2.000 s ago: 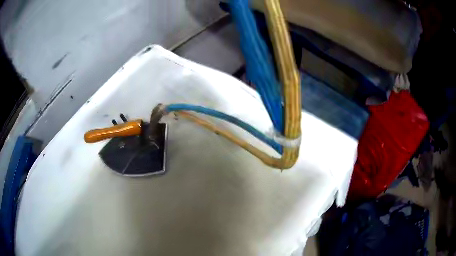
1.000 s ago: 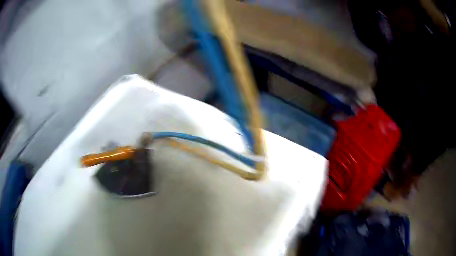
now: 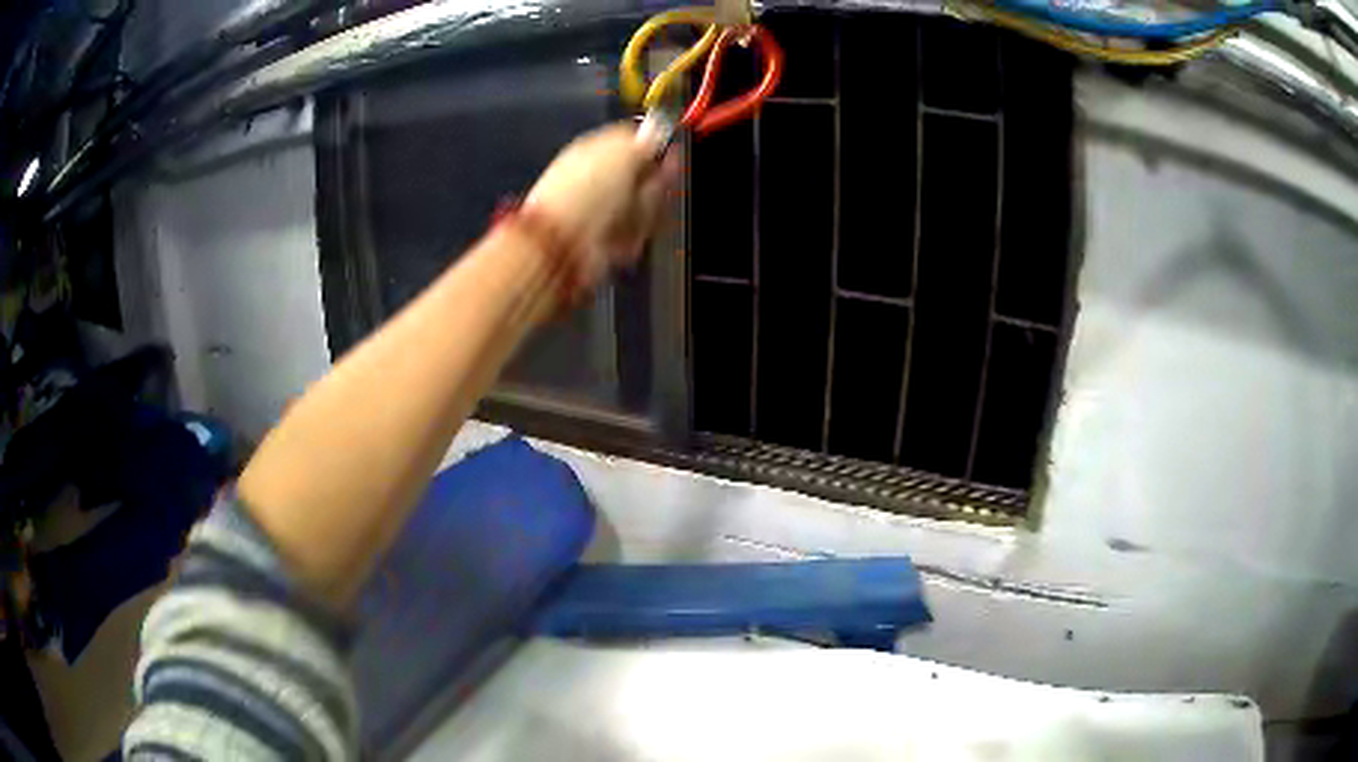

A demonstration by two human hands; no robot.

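Scissors (image 3: 702, 78) with one yellow and one red-orange handle hang, handles up, at the top of the view in front of a window. My left hand (image 3: 608, 197) reaches up from the lower left, its fingers closed around the scissors just below the handles; the blades are hidden in or behind the hand. A red band is on the wrist and a striped sleeve is pushed up the arm. My right hand is out of the picture.
A barred window (image 3: 879, 253) is in the wall ahead. Below are a white-covered table (image 3: 894, 715), a blue ledge-like piece (image 3: 737, 596) and a navy padded board (image 3: 492, 558). Pipes and a blue hose (image 3: 1147, 21) run overhead. Dark cloth (image 3: 112, 521) lies at the left.
The view has swung up from the ironing table to the window wall. The iron and red object have left the picture. My left hand has come into view on the scissors.
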